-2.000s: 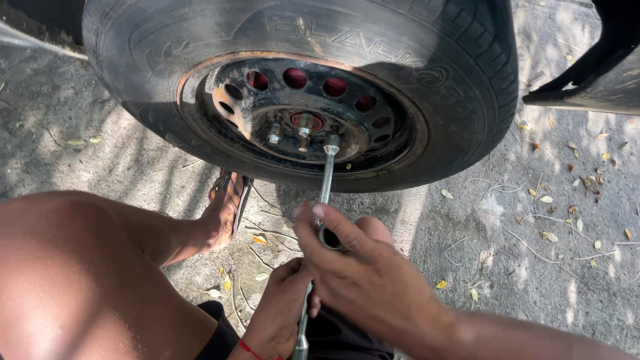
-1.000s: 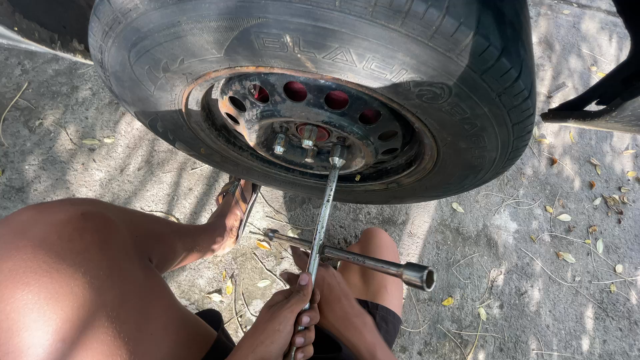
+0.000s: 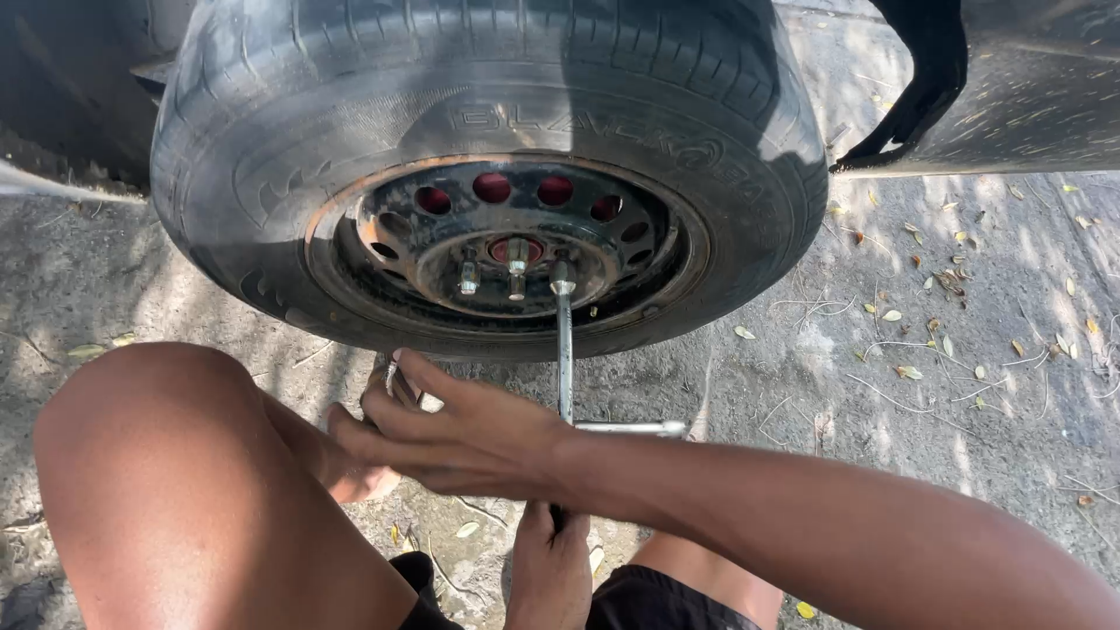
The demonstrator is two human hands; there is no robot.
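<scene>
A black steel wheel with rust on its rim carries a worn tire. A four-way lug wrench stands with one socket on the right-hand lug nut; its shaft points down toward me. Other lug nuts show around the red-ringed hub. My left hand is closed around the wrench's near shaft, below the crossbar. My right hand lies across the left side of the crossbar, fingers partly curled beside a shiny metal part. Whether it grips the bar is hidden.
Vehicle bodywork is at the upper right, with a black curved edge near the tire; more bodywork is at the upper left. My bare knee is at the left. Rough ground with dry leaves lies under the wheel.
My right hand, out of clear view one second ago, has come across to the crossbar's left side. The crossbar has turned. The wheel looks larger and nearer in the view.
</scene>
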